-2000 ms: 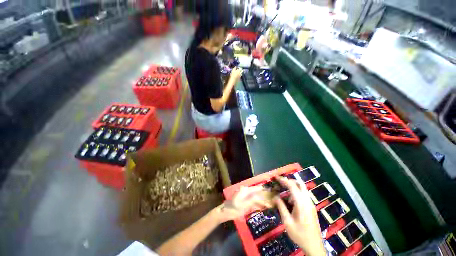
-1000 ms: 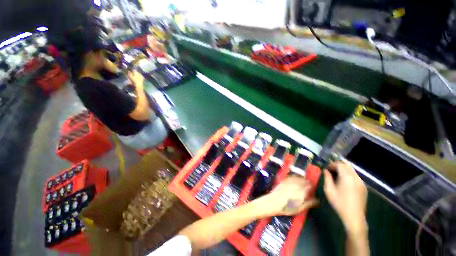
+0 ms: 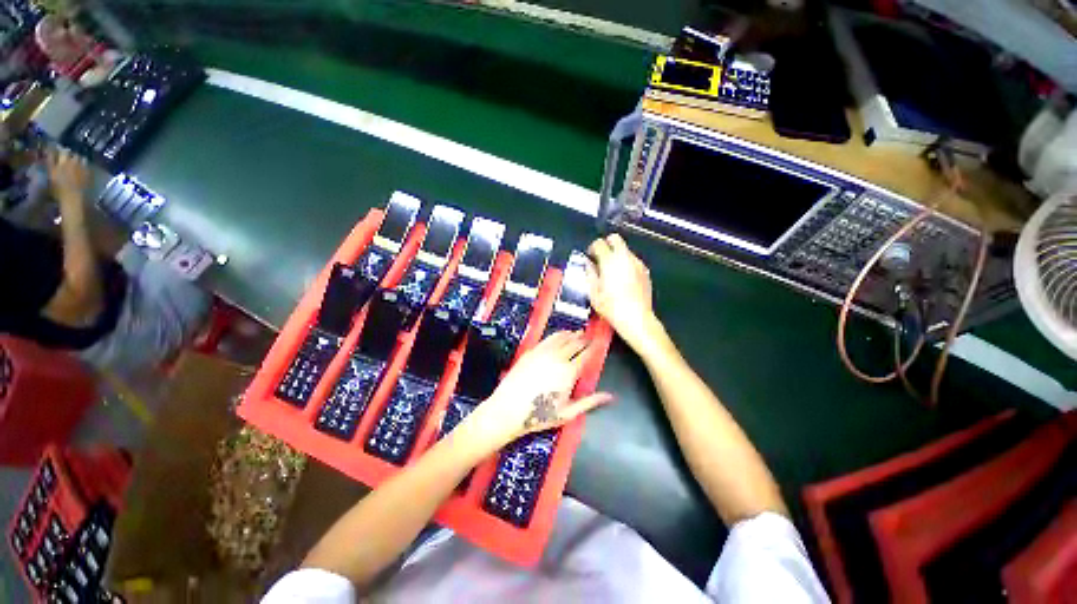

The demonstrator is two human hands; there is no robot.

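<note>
A red foam tray [image 3: 266,395] lies on the green bench, with two rows of open flip phones. The back-row screens, such as the far-left one [image 3: 402,220], have pale borders. The front-row screens look all black. My right hand [image 3: 620,283] has its fingertips at the screen edge of the rightmost back-row phone [image 3: 575,289]; whether they pinch anything is hidden. My left hand [image 3: 537,383] lies palm down over the tray's right part, thumb spread, fingertips near that phone's lower end. It partly covers the rightmost front-row phone [image 3: 520,478].
A grey test set [image 3: 815,218] with a yellow-framed handset [image 3: 689,77] stands behind right, beside a white fan [image 3: 1051,277] and a looped cable. Red and black trays [image 3: 921,501] lean at right. A carton [image 3: 165,472] of tan scraps and a person [image 3: 77,260] are at left.
The view has swung right and down onto the tray. My right hand has moved from beside the tray to the rightmost back-row screen. My left hand remains over the tray's right part.
</note>
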